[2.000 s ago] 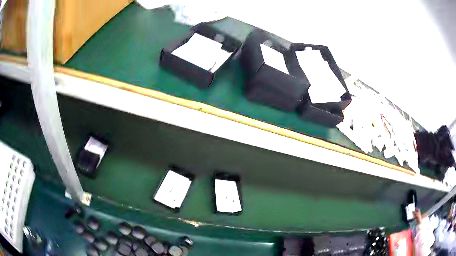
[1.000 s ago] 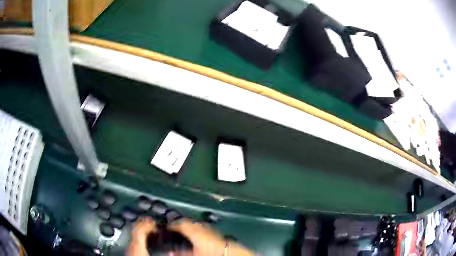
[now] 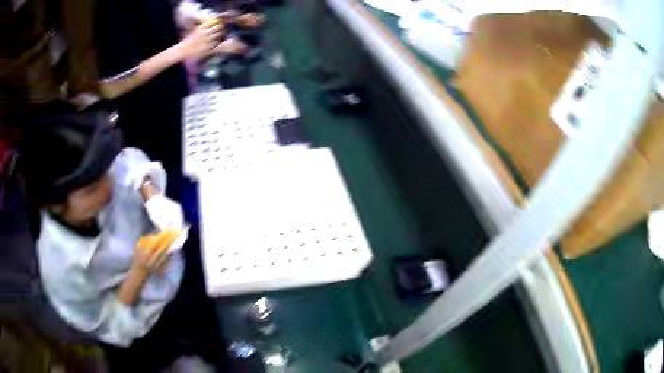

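Observation:
Neither of my hands is in the picture. Nearest in front of me, a large white parts tray (image 3: pixel 284 218) with rows of round holes lies on the dark green bench. A second white tray (image 3: pixel 236 120) lies beyond it, with a flat black square (image 3: pixel 289 131) at its right edge. A small clear shiny object (image 3: pixel 262 309) is on the bench below the near tray, blurred. A small black box with a white part (image 3: pixel 421 277) sits on the belt to the right.
A coworker in white (image 3: pixel 109 248) on the left holds something yellow. Another person's hands (image 3: pixel 207 40) work at the top. A pale post (image 3: pixel 510 248) crosses the right side. A brown carton (image 3: pixel 539 87) stands on the shelf. Another black box (image 3: pixel 344 100) is up the belt.
The view has swung left, bringing the trays and coworkers in. The blurred hands around a dark object, seen one second ago, and the cluster of rounded black units have left the picture.

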